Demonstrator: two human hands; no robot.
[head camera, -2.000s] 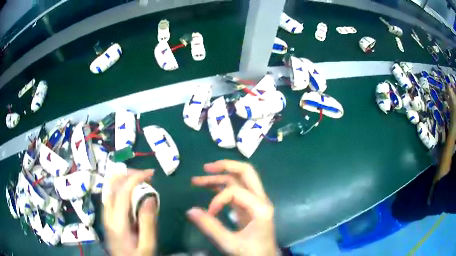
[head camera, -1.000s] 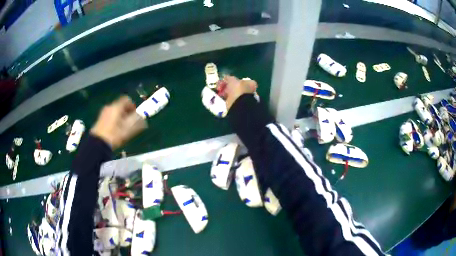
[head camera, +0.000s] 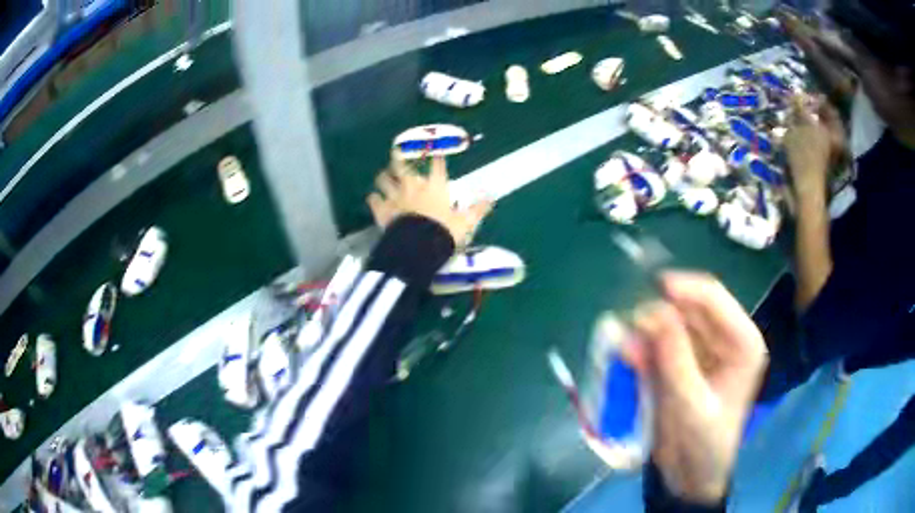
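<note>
My left hand (head camera: 426, 200) has its fingers spread over the pale rail. Its fingertips are at the lower edge of a white housing (head camera: 431, 141) with a blue block inside; I cannot tell if they touch. My right hand (head camera: 702, 371), blurred, grips another white housing (head camera: 620, 401) by its upper part. This housing shows a bright blue block, thin red wires and a small pale piece at a wire end. A blurred greenish piece is just above my right fingertips. Another housing (head camera: 487, 270) lies on the bench below my left hand.
A heap of housings (head camera: 702, 165) is at upper right, beside another worker's arm (head camera: 808, 210). More housings (head camera: 206, 451) lie at lower left. An upright post (head camera: 286, 140) and pale rail (head camera: 547, 165) divide bench from belt (head camera: 371, 100), which carries spaced housings and cover plates.
The view has turned right. My left hand has moved to the housing right of the post. My right hand has come back from the belt and now holds a housing over the bench.
</note>
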